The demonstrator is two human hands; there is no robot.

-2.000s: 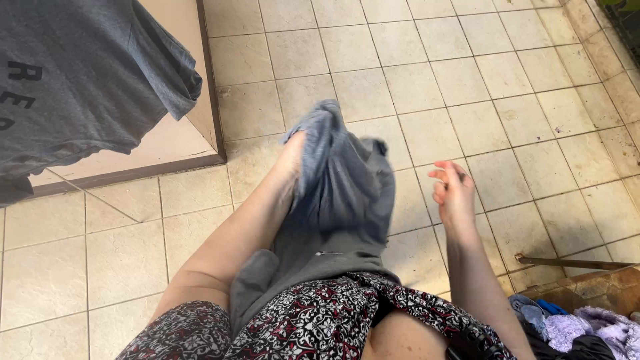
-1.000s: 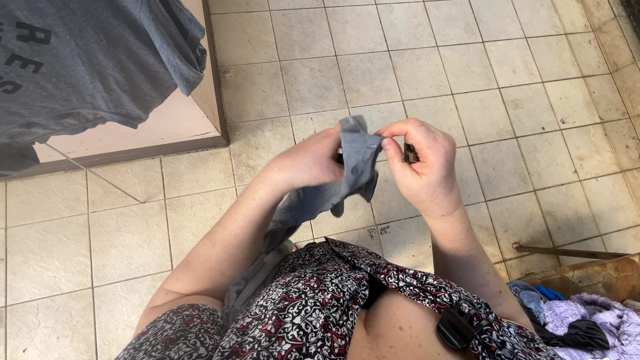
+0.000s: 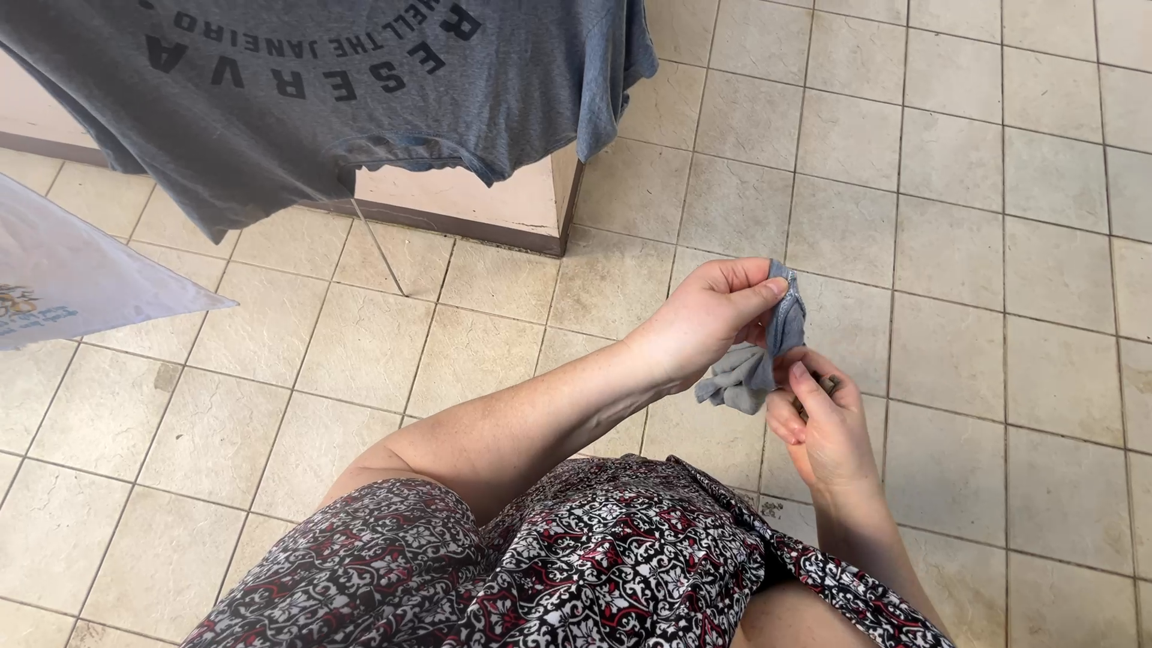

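Observation:
In the head view my left hand (image 3: 720,315) pinches the hem of a grey-blue cloth garment (image 3: 786,315) between thumb and fingers. The rest of the garment hangs bunched below, a lighter grey part showing under my left hand. My right hand (image 3: 817,409) grips the garment's edge lower down, just to the right. Small brown clothespins (image 3: 826,385), partly hidden, are tucked in the curled fingers of my right hand. How many there are I cannot tell.
A grey T-shirt (image 3: 423,99) with printed lettering hangs at the upper left, above a pale block with a brown edge (image 3: 531,238). A white printed cloth (image 3: 108,261) hangs at the far left. A thin rod (image 3: 378,247) slants beneath the T-shirt. Beige tiles (image 3: 945,261) cover the floor.
Two seconds ago my right hand was off the garment; now both hands hold it. The view has shifted left, bringing in the white cloth and losing the clothes pile at the lower right.

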